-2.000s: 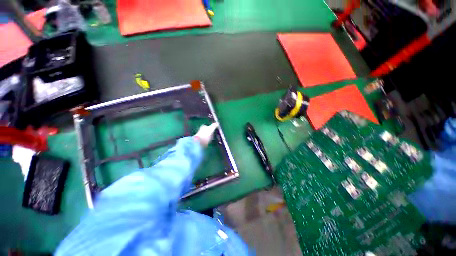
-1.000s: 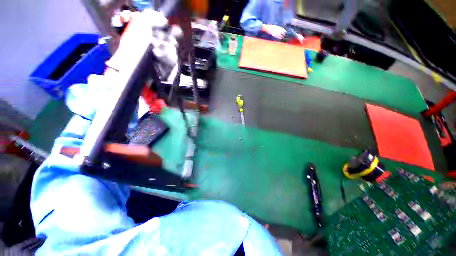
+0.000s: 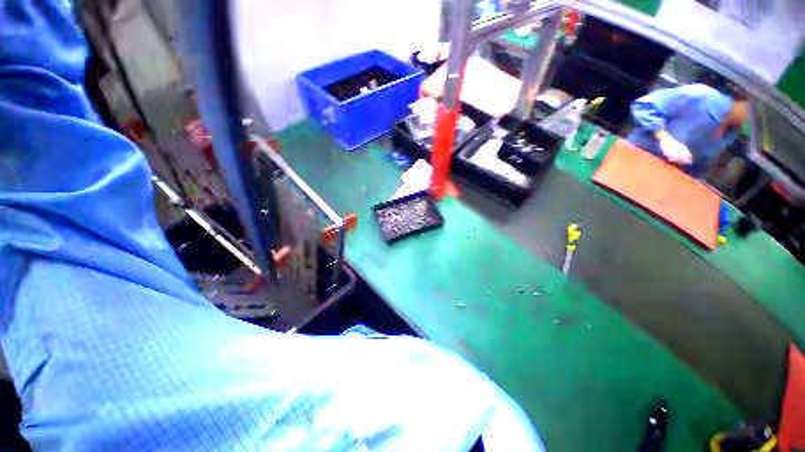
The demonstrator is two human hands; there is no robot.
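Observation:
Neither of my hands is in view; my blue sleeves fill the left and lower left. Beside the bench at left, carrier frames (image 3: 306,216) with pale metal edges and orange-brown corner blocks stand upright in a large black bin (image 3: 346,293). Whether a hand touches a frame is hidden. The black screw tray (image 3: 408,218), full of tiny silver pieces, lies on the green mat. A yellow-handled hand screwdriver (image 3: 571,245) lies near the grey strip. The black electric screwdriver (image 3: 654,430) is partly cut off at the lower edge.
A blue crate (image 3: 360,119) stands at the bench end. Black parts bins (image 3: 503,177) sit beside a red-and-grey post (image 3: 447,132). Small loose bits lie on the mat. A foam pad (image 3: 662,187) lies before a coworker in blue (image 3: 688,119). A dark blurred upright (image 3: 221,124) crosses the left side.
The view has swung left toward the bin. The carrier frame, first flat on the mat and then lifted on edge, is gone from the bench. The green circuit board has left the view.

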